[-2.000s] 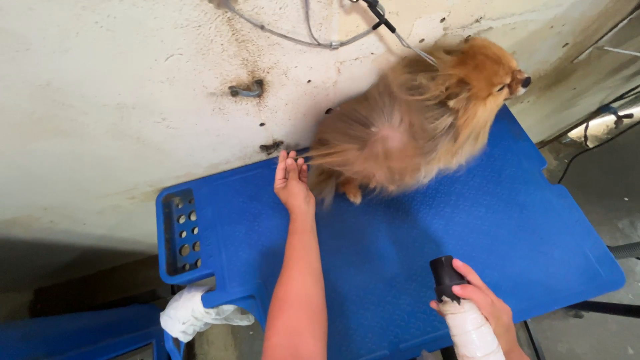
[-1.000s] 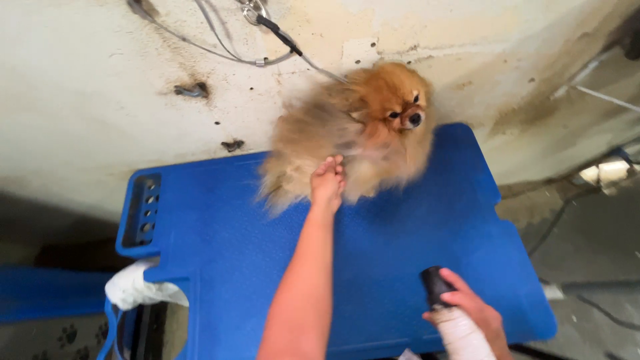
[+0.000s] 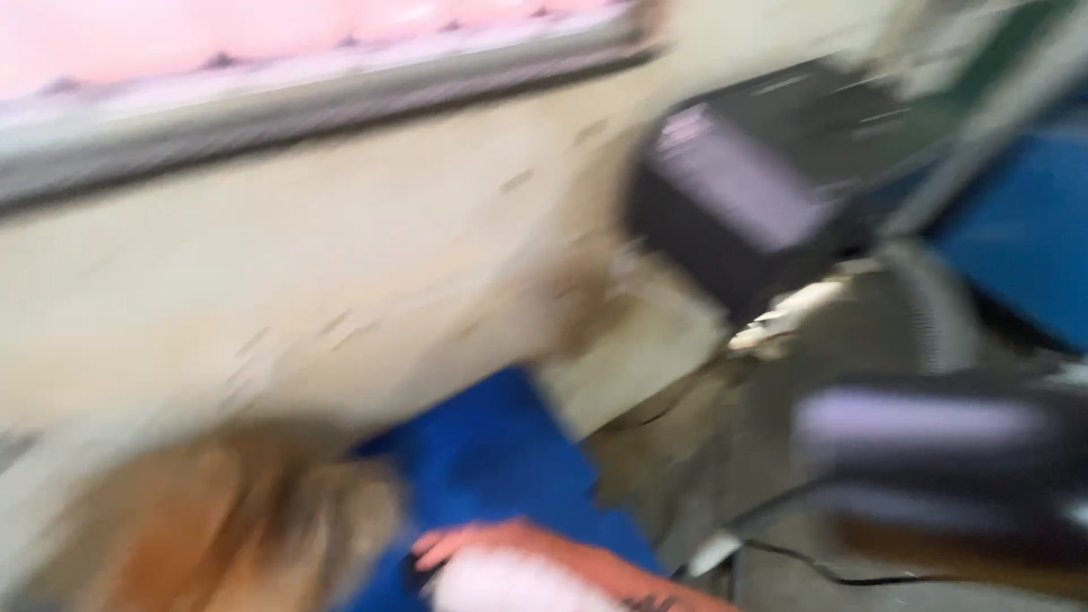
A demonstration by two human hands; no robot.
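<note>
The picture is strongly blurred. At the bottom centre, my right hand (image 3: 484, 544) is closed round a white-wrapped hose (image 3: 518, 582), whose black nozzle (image 3: 421, 574) shows only in part at its left end. An orange-brown long-haired dog (image 3: 212, 527) is a smear at the lower left, beside the blue grooming table (image 3: 493, 450). The nozzle end is close to the dog's right side; whether they touch cannot be told. My left hand is out of view.
A stained pale wall (image 3: 297, 280) runs behind the table. To the right stand a dark box-shaped object (image 3: 748, 187), a blue panel (image 3: 1028, 229) and a dark, shiny rounded object (image 3: 926, 442). A black cable (image 3: 833, 574) lies at the lower right.
The view has swung far up and to the right. My left hand, at the dog's coat in both earlier frames, has left the picture. My right hand still holds the hose.
</note>
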